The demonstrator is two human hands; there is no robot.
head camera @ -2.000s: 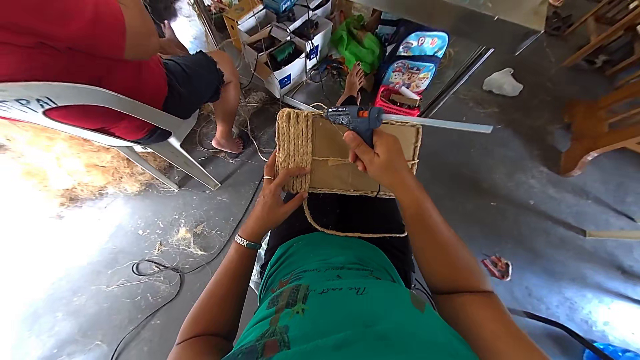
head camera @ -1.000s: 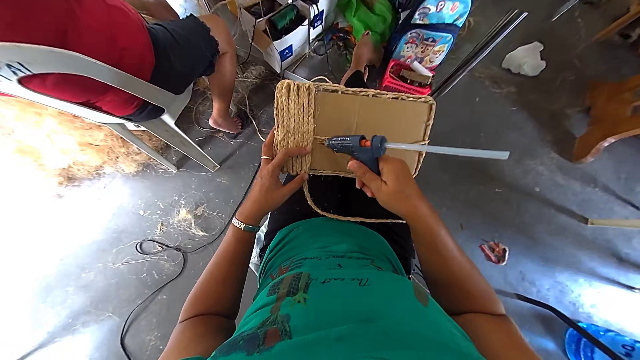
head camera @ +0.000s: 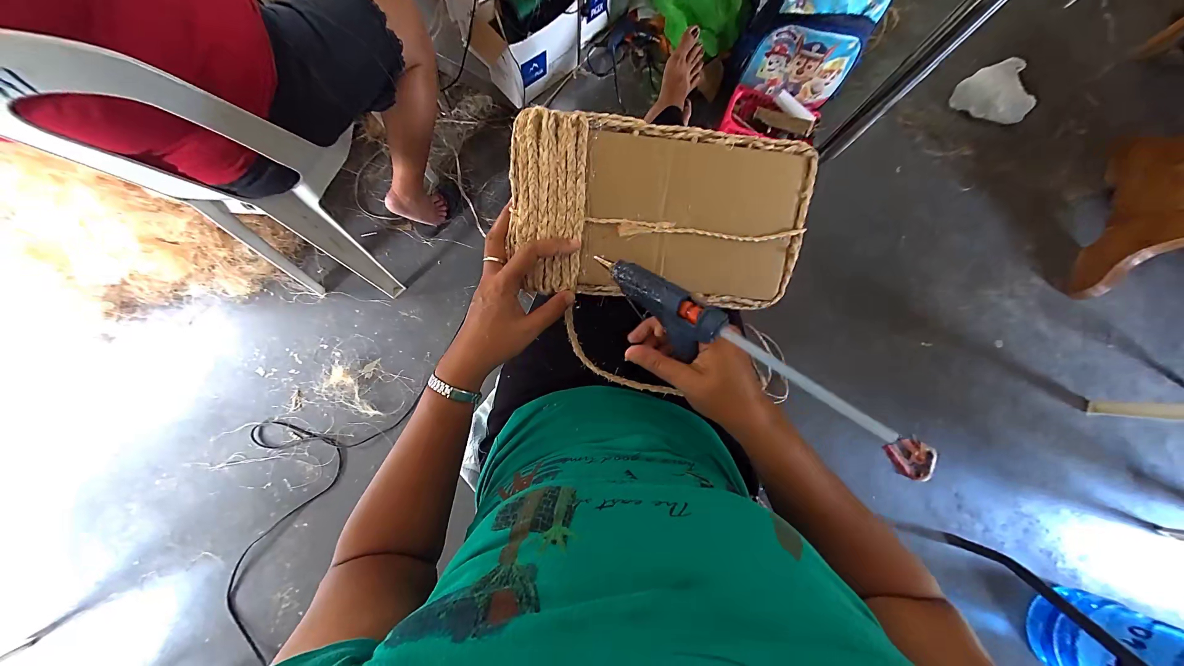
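Observation:
A rectangular cardboard panel [head camera: 712,176] lies over my lap, its rim edged with braided natural-fibre rope. Several rows of the braided rope [head camera: 548,176] cover its left end, and a thinner strand crosses the bare cardboard. My left hand [head camera: 509,296] grips the panel's lower left corner, fingers on top of the braid. From that corner a loose rope end [head camera: 592,363] curves down to the right. My right hand [head camera: 708,370] holds a blue-grey hot glue gun [head camera: 661,301], its nozzle over the cardboard just right of the braid. A long translucent glue stick [head camera: 814,388] sticks out of its back.
At the upper left a person [head camera: 324,65] sits in a white plastic chair [head camera: 166,102] near loose fibre [head camera: 176,250]. Beyond the panel are a white box [head camera: 527,69], a backpack [head camera: 805,60] and a red basket [head camera: 763,116]. A black cable [head camera: 287,518] runs over the floor.
The glue gun in my right hand has moved down toward the panel's lower edge and tilted, with its stick now pointing down to the right. My left hand stays at the braided end.

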